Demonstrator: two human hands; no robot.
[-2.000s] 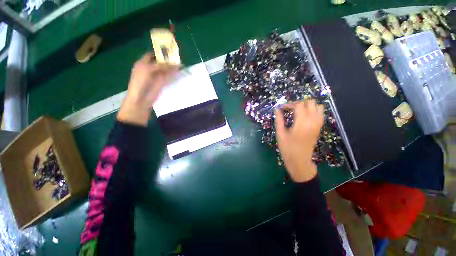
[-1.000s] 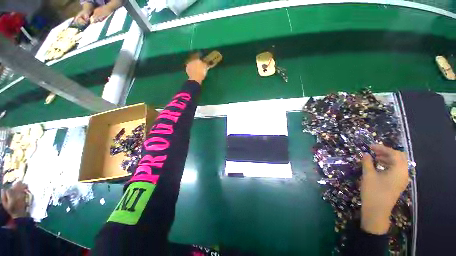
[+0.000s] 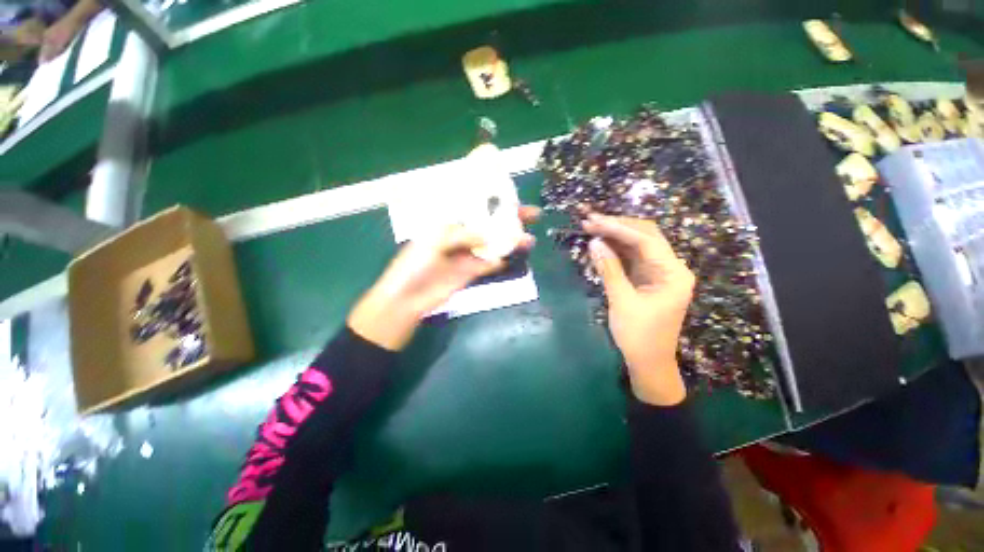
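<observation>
My left hand holds a cream housing over the white work pad, with a small dark part inside the housing. The housing looks overexposed, so its details are hard to tell. My right hand is just right of it, at the left side of the heap of small electronic modules. Its thumb and forefinger are close together; whether a small part is between them cannot be told. The black strip across the pad is mostly hidden by my left hand.
A cardboard box with dark parts stands at left. Housings lie on the green conveyor. Right of the heap are a black mat, more housings and a pale tray. Another person's hand shows at top left.
My left hand has come back from the conveyor to the pad with a housing. My right hand has moved left, from over the heap to its left side. The view has swung right.
</observation>
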